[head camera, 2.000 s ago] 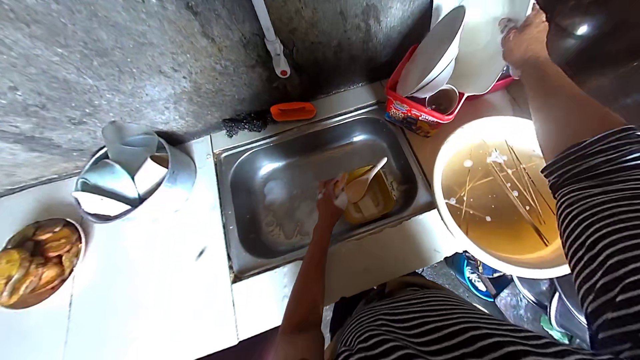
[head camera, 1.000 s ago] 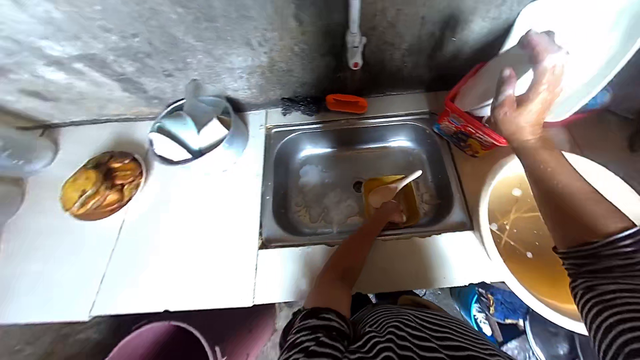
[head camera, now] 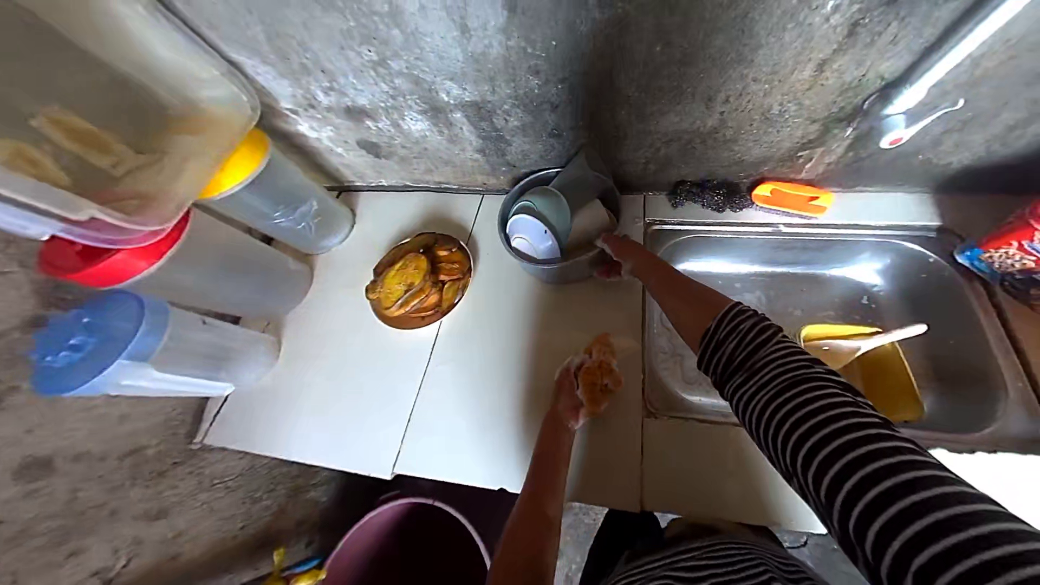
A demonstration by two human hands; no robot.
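Observation:
My left hand (head camera: pixel 575 390) holds a soapy orange sponge (head camera: pixel 600 374) over the white tiled counter (head camera: pixel 496 406). My right hand (head camera: pixel 621 256) reaches across to the right rim of a metal pot (head camera: pixel 552 270), its fingers at or just over the rim; whether they grip it is unclear. Inside the pot stand a white bowl (head camera: pixel 532 236), a greenish cup (head camera: pixel 546 207) and a grey vessel (head camera: pixel 581 183). In the steel sink (head camera: pixel 731 268) to the right, a pale ladle (head camera: pixel 861 345) rests on a yellow container (head camera: pixel 886 386).
A bowl of cooked yellow-brown slices (head camera: pixel 418 280) stands left of the pot. Lidded plastic pitchers (head camera: pixel 211 272) and a large clear container (head camera: pixel 122 106) are at the left. An orange brush (head camera: pixel 792 197) and dark scourer (head camera: pixel 708 195) lie behind the sink, under a tap (head camera: pixel 898 130). A pink bucket (head camera: pixel 410 536) stands below.
The view has swung left. My right hand has left the dishes at the right and is now at the pot. My left hand has moved out of the sink to above the counter.

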